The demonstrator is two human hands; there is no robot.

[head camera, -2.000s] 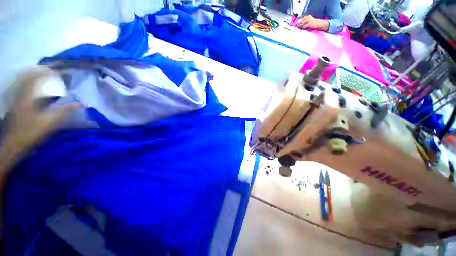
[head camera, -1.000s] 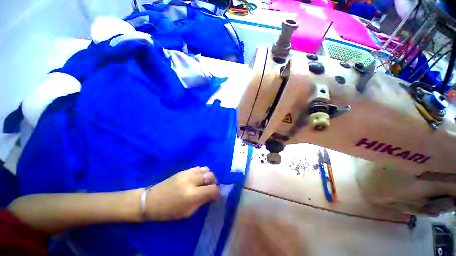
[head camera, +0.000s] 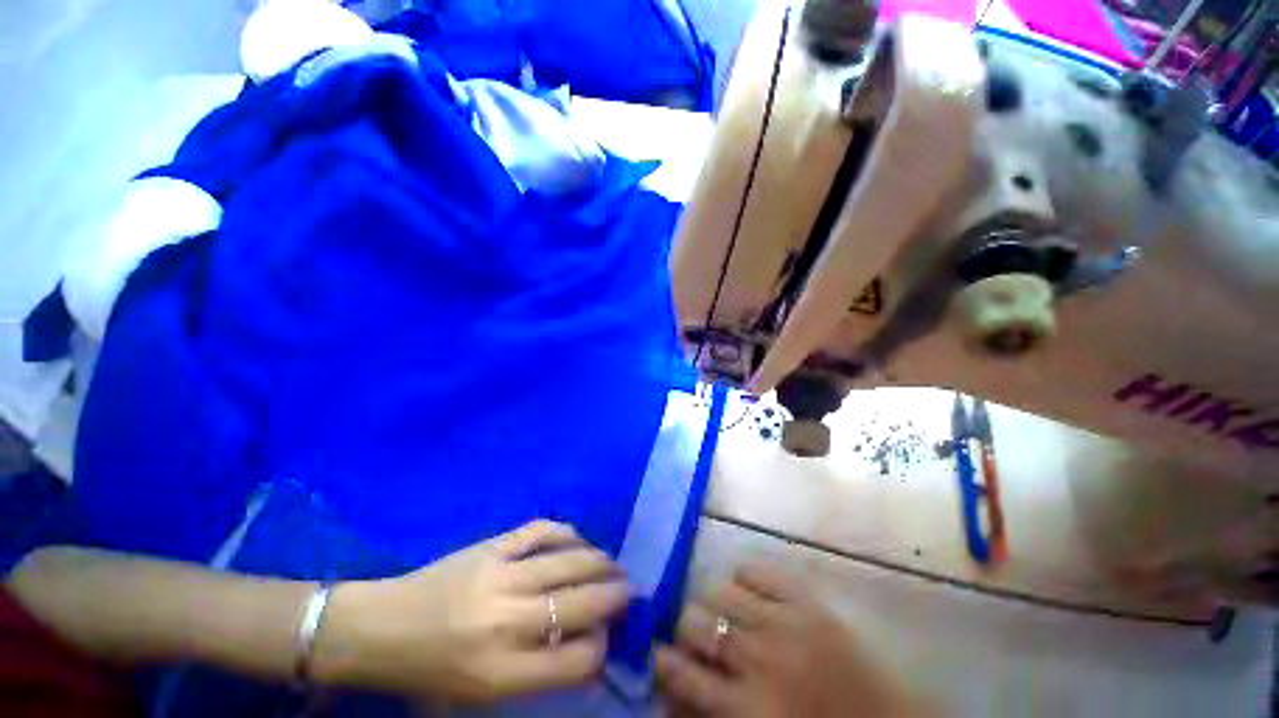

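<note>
The blue garment (head camera: 407, 337) lies spread left of the needle, with a pale strip (head camera: 657, 491) along its right edge. That edge runs under the needle area (head camera: 722, 368) of the cream sewing machine (head camera: 856, 211). My left hand (head camera: 519, 610) lies on the garment near its lower right edge, fingers curled on the cloth. My right hand (head camera: 765, 652) is at the bottom, blurred and partly cut off, its fingertips at the edge's right side. Both hands hold the edge between them.
Snips (head camera: 979, 484) with blue and orange handles lie on the machine bed, with dark thread scraps (head camera: 891, 446) beside them. White rounded shapes (head camera: 140, 246) lie at the garment's left. Another blue pile (head camera: 561, 49) is behind, and pink cloth (head camera: 1073, 25) is at the top right.
My right hand has come up to the garment's edge from a blur at the bottom. My left hand has moved slightly down. The view has moved closer to the machine.
</note>
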